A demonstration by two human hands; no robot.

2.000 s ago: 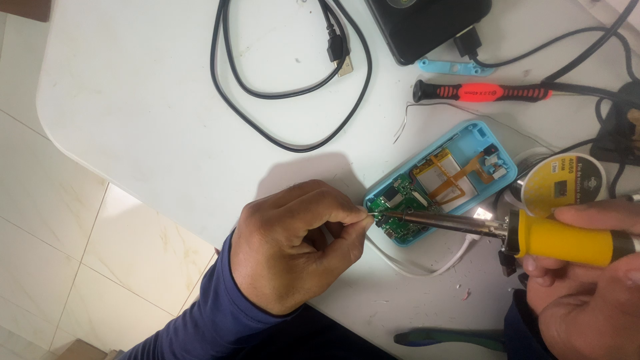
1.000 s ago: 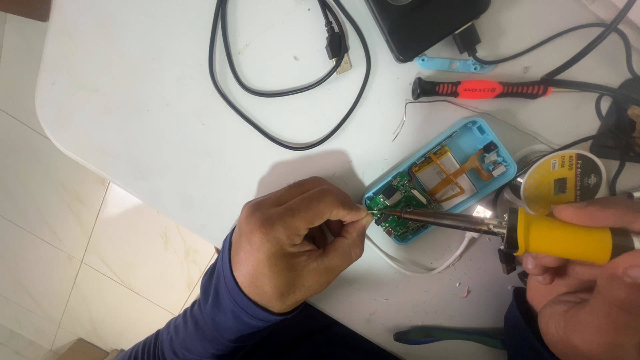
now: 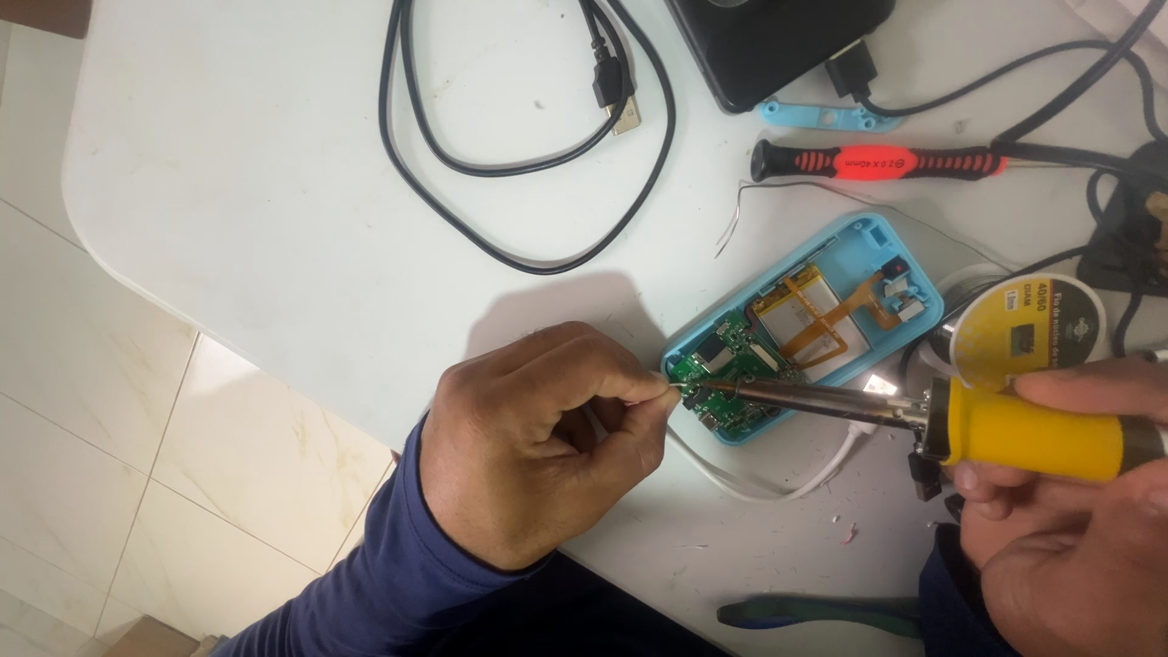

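My left hand (image 3: 552, 443) pinches a thin wire (image 3: 675, 384) between thumb and forefinger at the lower left end of a green circuit board (image 3: 730, 365). The board lies in an open light-blue plastic case (image 3: 862, 233), beside a silver battery (image 3: 803, 319) crossed by an orange flex cable (image 3: 821, 333). In my right hand (image 3: 1068, 538) is a soldering iron with a yellow handle (image 3: 1031, 429); its tip rests on or just above the board, close to the pinched wire. Whether tip and wire touch cannot be told.
A solder spool (image 3: 1031, 328) stands right of the case, with loose solder wire (image 3: 821, 186) above it. Further up lie a red and black screwdriver (image 3: 876, 162), a blue plastic strip (image 3: 826, 116) and a black device (image 3: 785, 46). A black USB cable (image 3: 529, 270), white cable (image 3: 748, 497) and dark green tool (image 3: 821, 613) lie around.
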